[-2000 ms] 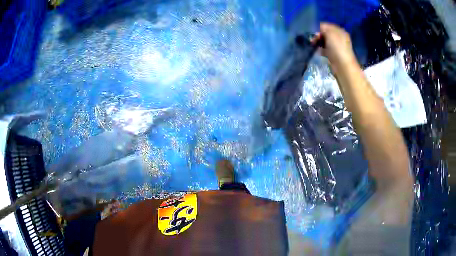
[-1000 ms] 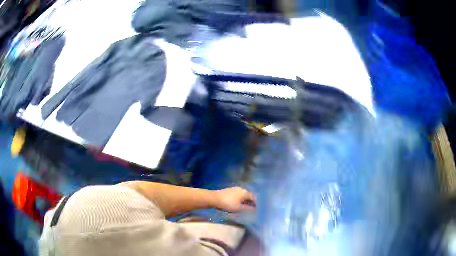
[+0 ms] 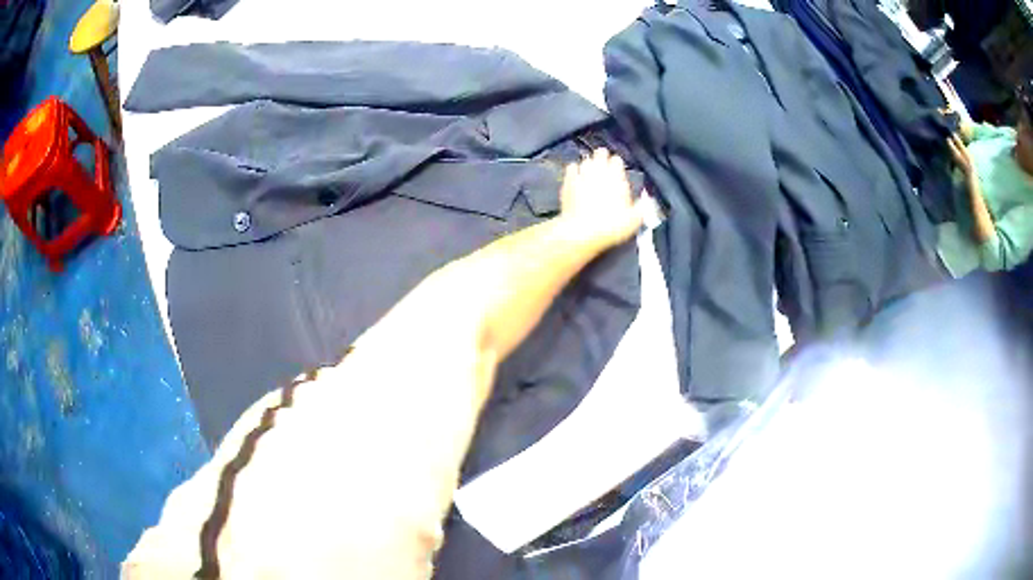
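A dark grey suit jacket (image 3: pixel 374 249) lies on the white table, its collar end to the right and two buttons showing at the left. My left hand (image 3: pixel 598 202) reaches in from the lower left and lies at the jacket's collar. Its fingers look spread, and no grip shows. A second dark jacket (image 3: pixel 725 193) lies just right of it. My right hand is out of view.
The white table (image 3: pixel 566 482) carries more dark garments at the upper right. Glaring clear plastic (image 3: pixel 838 476) fills the lower right. A red stool (image 3: pixel 57 170) and a yellow-topped stool (image 3: pixel 96 25) stand left. Another person (image 3: pixel 997 187) is at the right edge.
The view has swung from the blue floor and bagged pile to the table with jackets. My left hand now touches a collar. My right hand, earlier holding a dark bagged garment, is gone from view.
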